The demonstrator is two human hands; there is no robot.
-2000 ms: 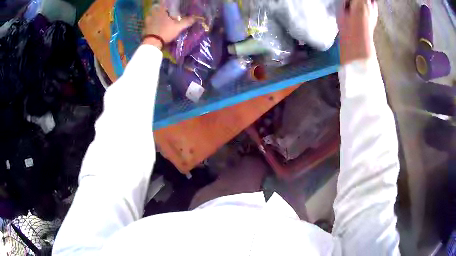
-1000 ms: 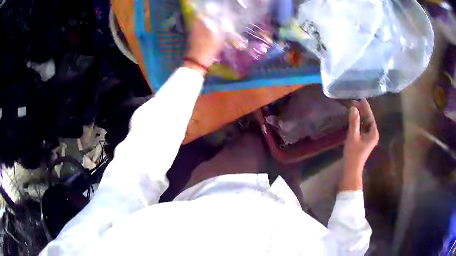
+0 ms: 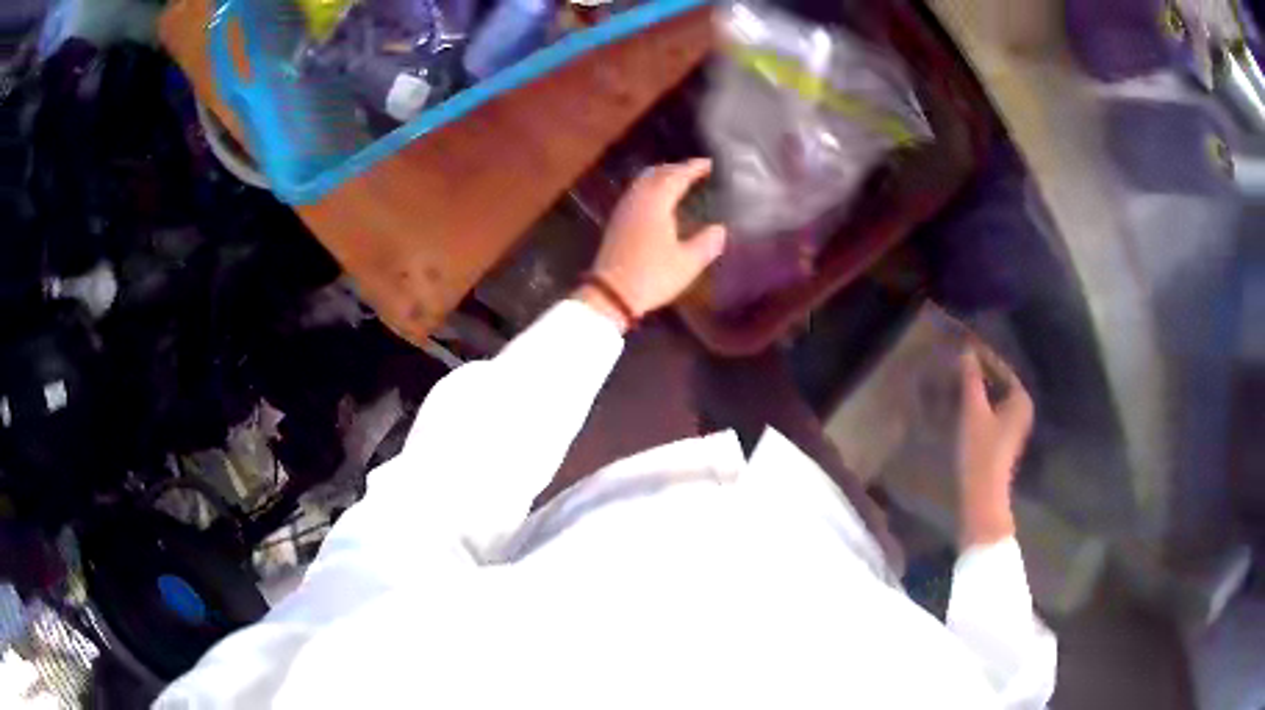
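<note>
My left hand [image 3: 652,247] is open, thumb and fingers apart, just left of a clear plastic bag [image 3: 798,160] with a yellow edge and some purple in its lower part. The bag lies in the dull red tray [image 3: 742,337]. The hand's fingertips are close to the bag; no grip on it shows. My right hand [image 3: 991,451] is below and right of the tray, with fingers bent towards the thumb. A small dark spot shows between its fingertips, too blurred to tell whether it is a tool.
The blue basket [image 3: 472,104] stands at upper left on the orange-brown board [image 3: 416,229], with a lilac-blue spool [image 3: 508,35] and bagged items inside. Dark shiny bags [image 3: 111,180] are heaped at left. The pale table edge [image 3: 1034,97] curves down the right, with purple cones [image 3: 1117,35] beyond.
My left hand has moved from the basket to the red tray, where the yellow-edged bag now lies. The white plastic bag above my right hand is out of view. The view has shifted.
</note>
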